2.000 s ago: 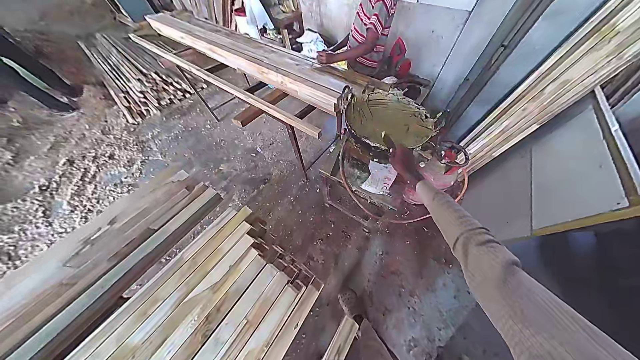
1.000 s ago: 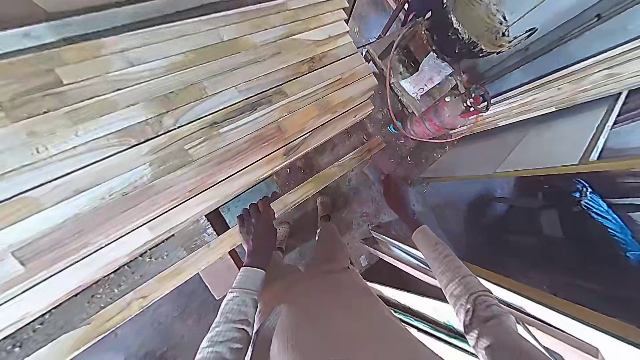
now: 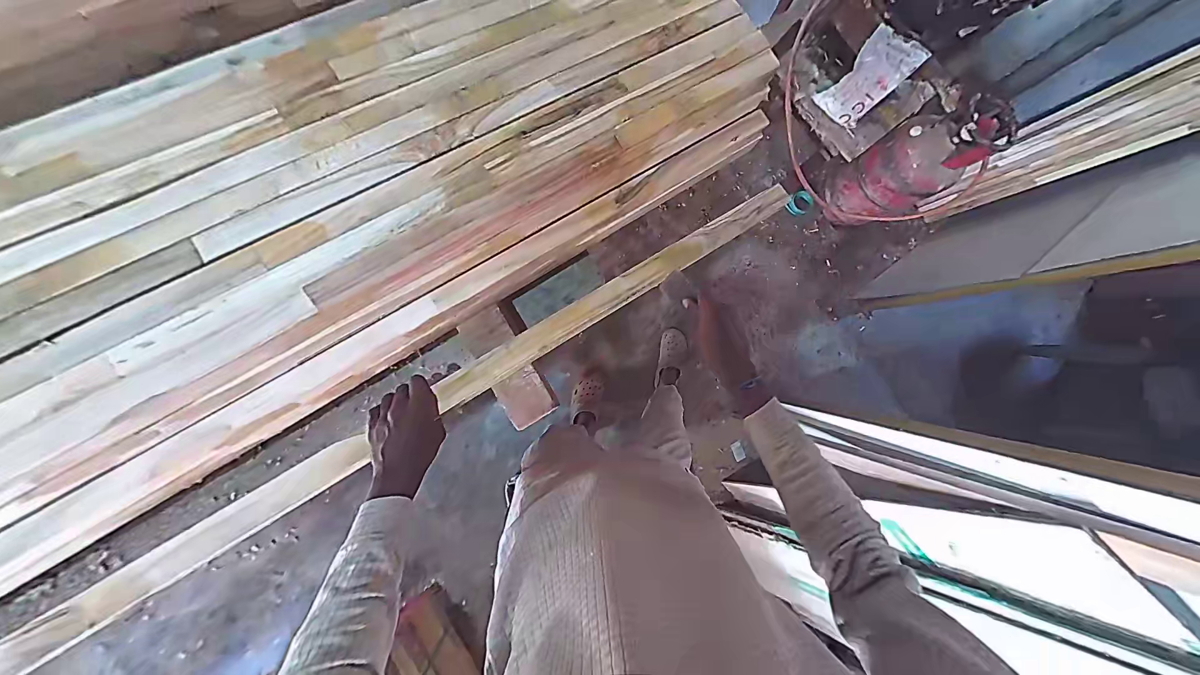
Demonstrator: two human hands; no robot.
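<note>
A long, narrow wooden board (image 3: 609,305) runs diagonally from the lower left toward the upper right, beside a wide stack of pale wooden strips (image 3: 375,187). My left hand (image 3: 406,433) is closed around this board near its middle, fingers over the far edge. My right hand (image 3: 720,342) hangs to the right of the board's far half, near a flat, greyish tool-like thing whose kind I cannot tell. That hand is blurred, and whether it holds the thing does not show. A short wooden block (image 3: 523,396) lies under the board, right of my left hand.
A red gas cylinder (image 3: 886,173) with an orange hose stands at the upper right, by a white paper bearing writing (image 3: 872,77). Long panels (image 3: 1012,562) lean at the lower right. My feet stand between them and the stack. A green ring (image 3: 800,202) lies beyond the board's end.
Two seconds ago my right arm reached to a basin of greenish paste, and the left hand was out of view. The view has since swung down to the board, now gripped by my left hand.
</note>
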